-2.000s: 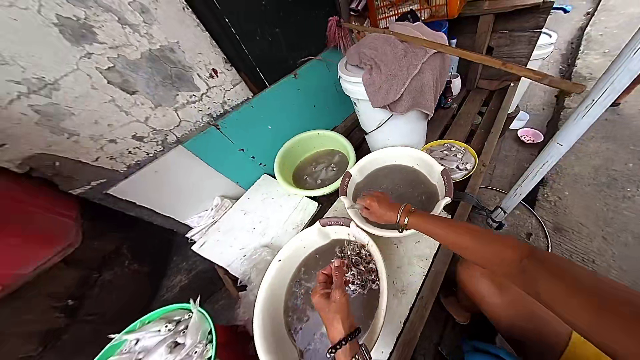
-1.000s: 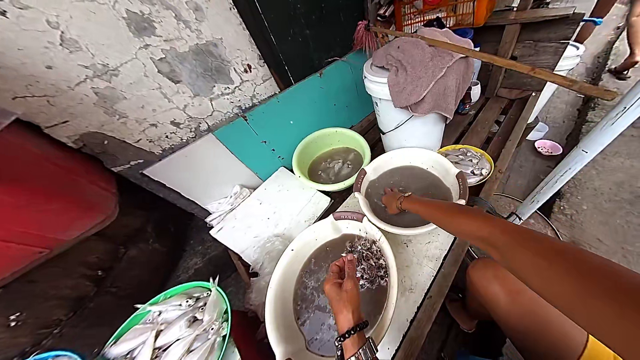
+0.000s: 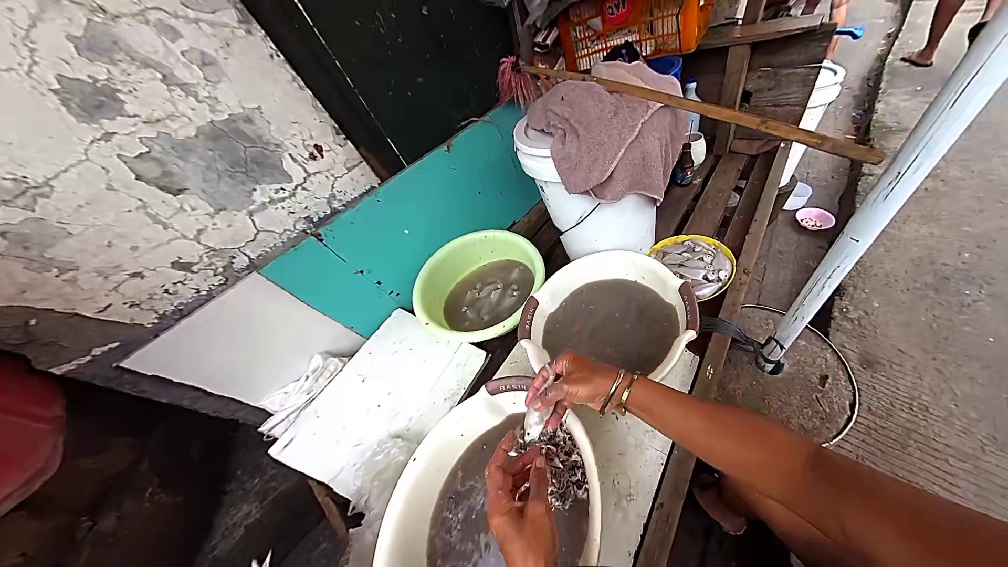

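Note:
My right hand (image 3: 568, 386) grips a small pale squid or fish (image 3: 539, 409), its kind unclear, over the inner edge of the near white basin (image 3: 405, 504). Just below it, my left hand (image 3: 521, 492) is raised with curled fingers near the lower end of that piece; whether it grips anything is unclear. Dark and whitish scraps (image 3: 565, 468) lie heaped in the near basin beside my left hand, in murky water. Behind stands a second white basin (image 3: 614, 264) of cloudy grey water. To its left, a green basin (image 3: 429, 283) holds pale pieces in murky water.
A yellow-rimmed bowl of small fish (image 3: 697, 264) stands right of the far basin. Behind are a white bucket (image 3: 602, 228), a draped towel (image 3: 610, 134) and a long wooden stick (image 3: 709, 110). A white board (image 3: 378, 394) lies left; a metal pole (image 3: 890, 189) slants at right.
My right hand was in the water of the far basin; now it is over the near basin with a pale piece in its fingers. The view has shifted, and the green-rimmed fish basin has left it.

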